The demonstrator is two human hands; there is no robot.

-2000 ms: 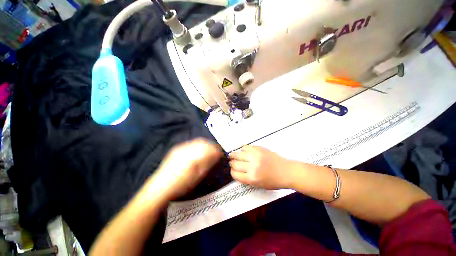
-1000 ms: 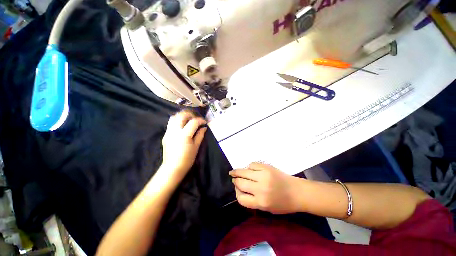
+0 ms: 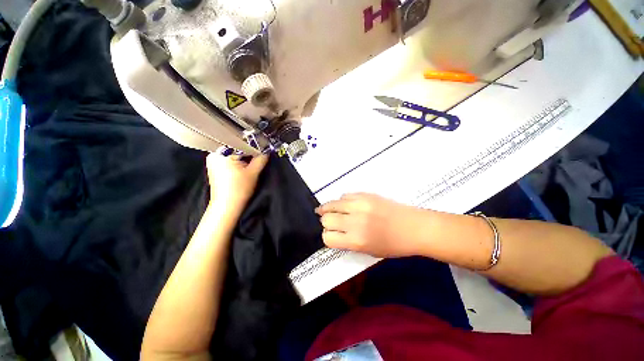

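The black garment piece (image 3: 275, 218) lies over the left part of the table, its edge running up to the presser foot (image 3: 272, 144) of the cream sewing machine (image 3: 311, 49). My left hand (image 3: 233, 176) is right at the foot, its fingers pinching the cloth there. My right hand (image 3: 356, 224) holds the garment's right edge between thumb and fingers, nearer the table's front edge. The fingertips of both hands are partly hidden. The needle itself cannot be made out.
Thread snips (image 3: 418, 114) and an orange-handled tool (image 3: 452, 76) lie right of the needle. A printed ruler scale (image 3: 494, 151) runs along the front of the table. The blue lamp (image 3: 10, 151) is at the left rim. Grey cloth (image 3: 575, 187) lies below the table at right.
The view has shifted closer to the machine. My left hand has moved from the cloth's front part up to the presser foot. My right hand still holds the garment's edge.
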